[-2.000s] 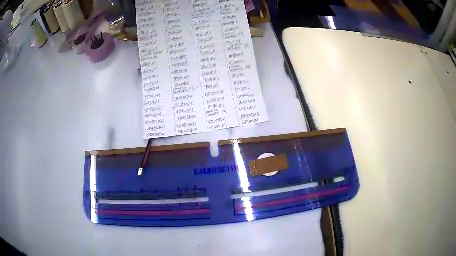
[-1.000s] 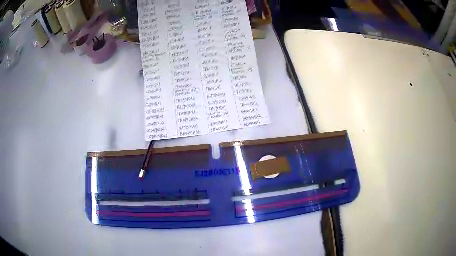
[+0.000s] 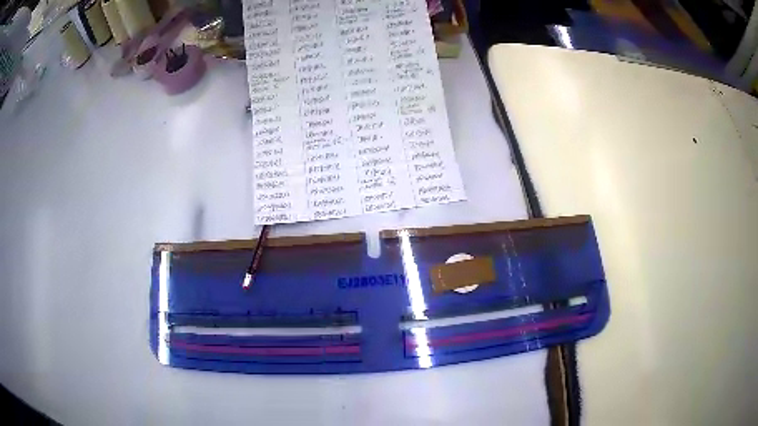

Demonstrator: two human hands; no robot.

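A wide blue sewing template lies across the white table and over the gap to the cream surface on the right. It has a brown top strip, a notch in its top edge, white and red slot lines, and a brown patch over a white circle. A thin dark red marking pen with a pale tip lies on its upper left part. A white paper list with columns of small writing lies just beyond the template and covers the pen's far end. Neither of my hands is in the picture.
The white table adjoins a cream machine table, with a dark gap between. Thread cones stand at the back left beside a pink-mauve ring with dark bits inside. A clear crumpled item is at the far left edge.
The whole view has shifted slightly, so the template, pen, list and tables sit a little further right in the picture. Nothing has visibly moved relative to the rest.
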